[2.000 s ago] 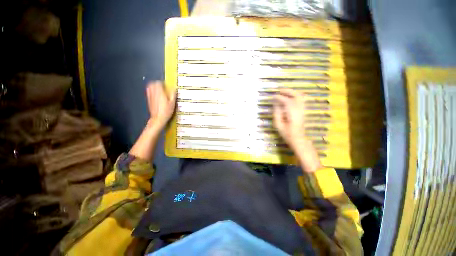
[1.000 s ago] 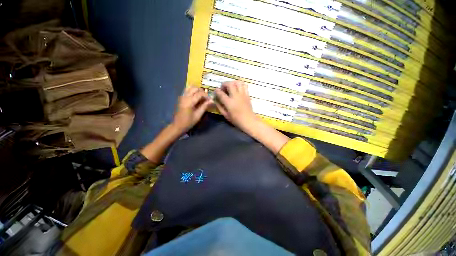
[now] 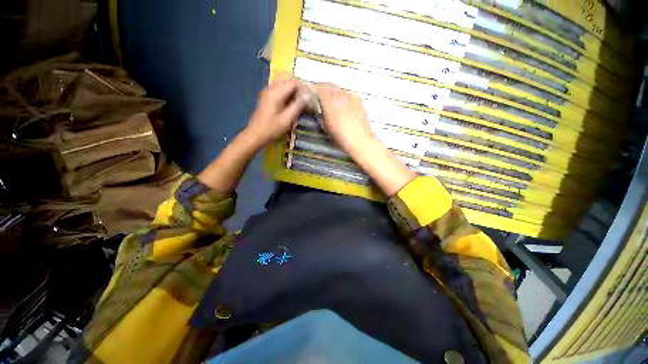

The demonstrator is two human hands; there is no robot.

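Note:
The yellow template board [image 3: 281,160] lies tilted in front of me. White zippers [image 3: 355,67] fill the left parts of its upper slots; the right parts look grey. The near slots look grey at their left ends. My left hand [image 3: 276,106] is at the board's left edge, fingers pinched. My right hand [image 3: 341,114] is beside it, over the slots' left ends, fingers curled. A small blurred whitish zipper end shows between the fingertips of both hands. The fingers hide most of it.
Brown sewn goods [image 3: 106,149] are stacked at the left. A second yellow slotted board [image 3: 604,306] lies on the grey metal table [image 3: 568,313] at the lower right. A metal frame shows below the board's right corner.
Both hands have moved up along the board's left edge. The near slots' left ends, white before, now look grey. The board sits slightly lower in view.

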